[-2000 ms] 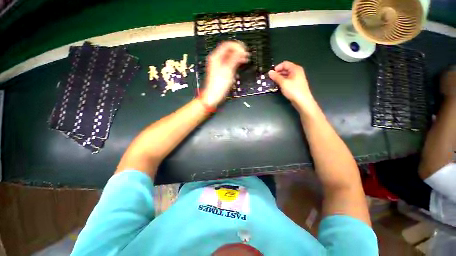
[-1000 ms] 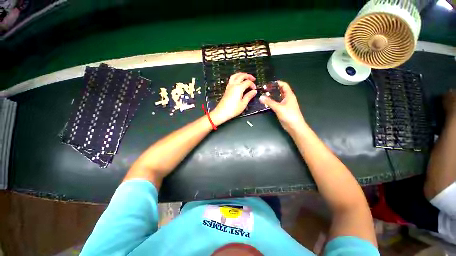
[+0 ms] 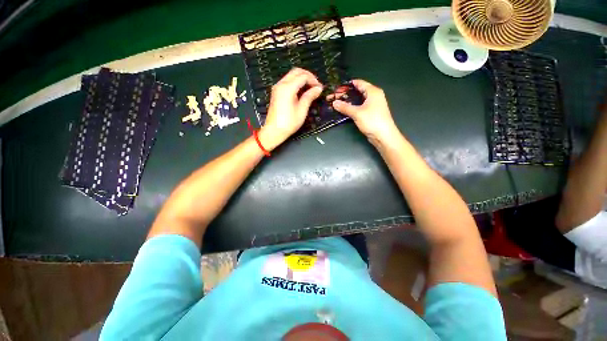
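A black panel (image 3: 266,56) lies in front of me, tilted a little, with pale pieces in rows along its far edge. My left hand (image 3: 291,103) is over the panel's near half with thumb and forefinger almost together; whether it holds a piece cannot be told. My right hand (image 3: 365,106) is at the panel's near right corner, its thumb and forefinger pinching a small dark part. The fingers of both hands nearly meet and hide the surface beneath. A loose pile of beige pieces (image 3: 214,108) lies left of the panel.
Stacked black panels with pale dotted rows (image 3: 110,136) lie at left. A fan (image 3: 459,54) stands at right, beside a glossy filled panel (image 3: 528,113). A pale rail (image 3: 190,52) runs behind. A neighbour's arm (image 3: 589,176) is at the far right. A tiny pale strip (image 3: 321,140) lies near the panel.
My hands have come together over the near part of the panel. My right hand now pinches a dark part. The panel is turned slightly. The camera view has also shifted.
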